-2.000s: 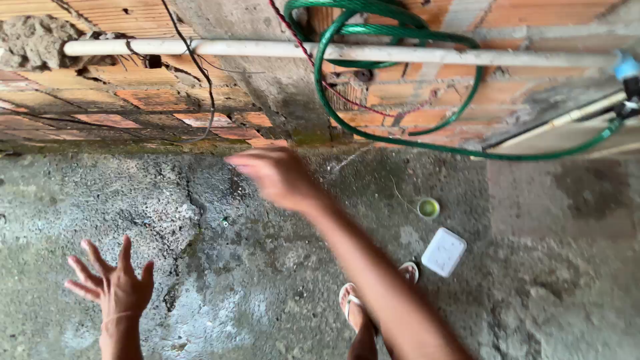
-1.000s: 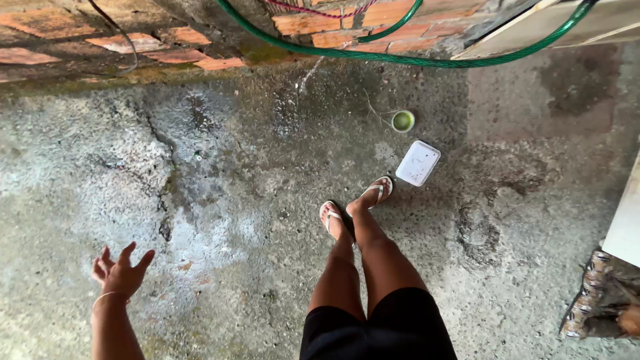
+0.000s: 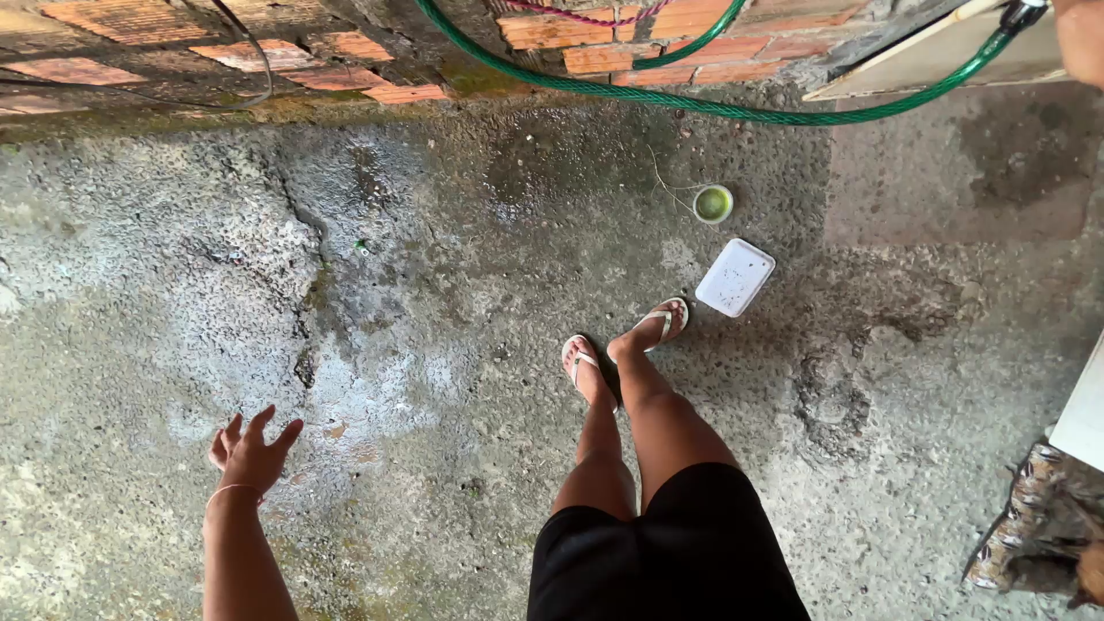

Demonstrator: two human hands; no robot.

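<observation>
My left hand (image 3: 254, 448) hangs over the wet concrete floor at lower left, fingers apart, holding nothing. At the top right corner, part of my right hand (image 3: 1080, 43) shows beside the black fitting (image 3: 1024, 15) of a green hose (image 3: 750, 112); the frame edge cuts it off, so its fingers and any grip cannot be made out. The hose loops along the foot of the brick wall. A small round container with green contents (image 3: 712, 204) stands on the floor with a thin string by it. Near my feet lies a white foam tray (image 3: 736, 278) with dark specks.
The brick wall (image 3: 345, 52) runs across the top, with a dark cable (image 3: 266, 78) and a red twisted cord (image 3: 604, 19). A pale panel (image 3: 931, 56) leans at upper right. At lower right are a white flat surface (image 3: 1087, 414) and a patterned cushion or cloth (image 3: 1018, 517) with an animal partly visible.
My right hand, over the wall's foot in the oldest frame and out of view in the middle one, is now at the top right corner. The view has tilted down from the wall.
</observation>
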